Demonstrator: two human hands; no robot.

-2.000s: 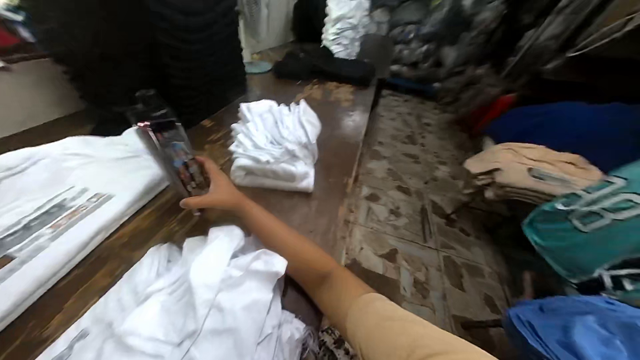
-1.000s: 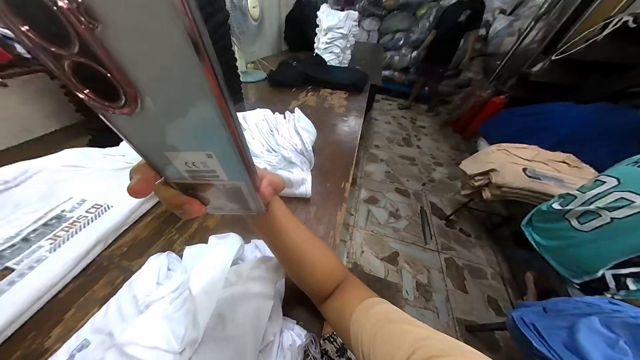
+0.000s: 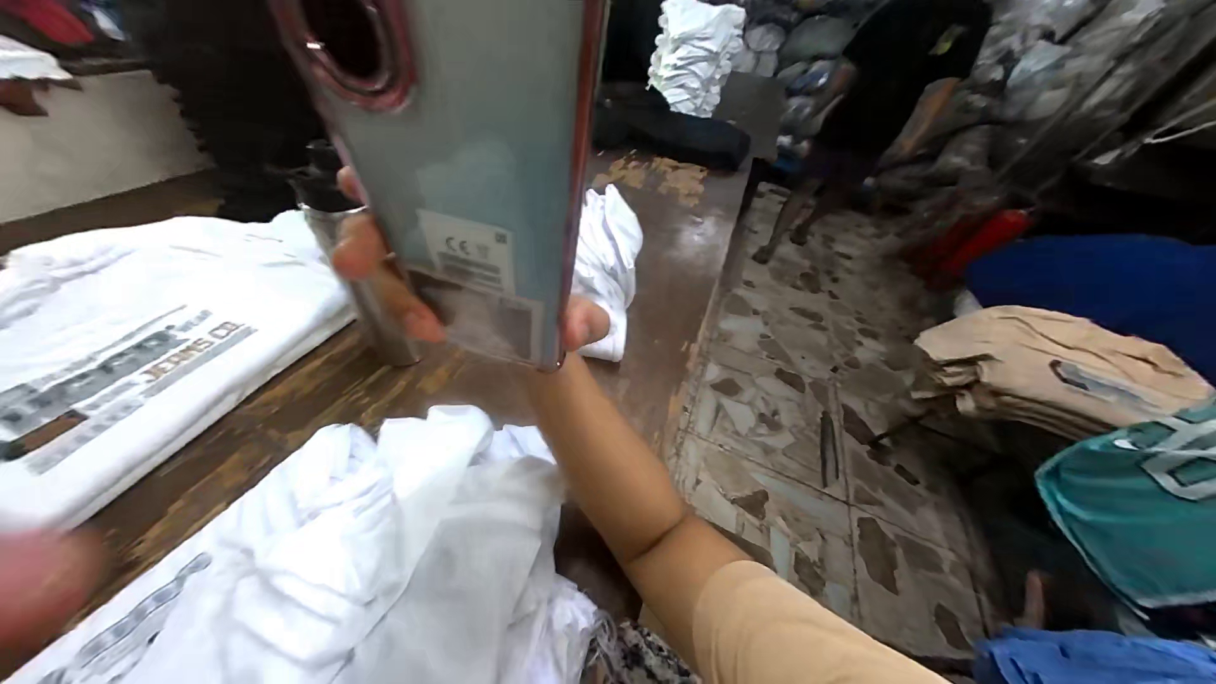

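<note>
My right hand [image 3: 475, 309] grips a smartphone [image 3: 475, 161] by its lower end, close to the camera, with its back and camera rings facing me. Behind the phone a dark metallic bottle [image 3: 375, 294] stands on the wooden table. At the lower left edge a blurred part of my left hand [image 3: 47, 589] shows; its fingers cannot be made out. Rumpled white cloth [image 3: 380, 560] lies below the phone. To the left is a stack of folded white printed shirts [image 3: 171, 313]. A folded white bundle [image 3: 608, 266] is partly hidden by the phone.
The table's [image 3: 665, 313] right edge runs beside a patterned tile floor [image 3: 807, 427]. A person [image 3: 902, 85] in dark clothes stands farther back. At right are beige folded garments [image 3: 1054, 370], a teal jersey [image 3: 1130, 503] and blue cloth [image 3: 1092, 655]. A white cloth stack [image 3: 698, 57] stands at the far end.
The phone in my right hand has come up close to the camera from beside the bottle. Part of my left hand has appeared at the lower left. The person farther back shows in the later frames.
</note>
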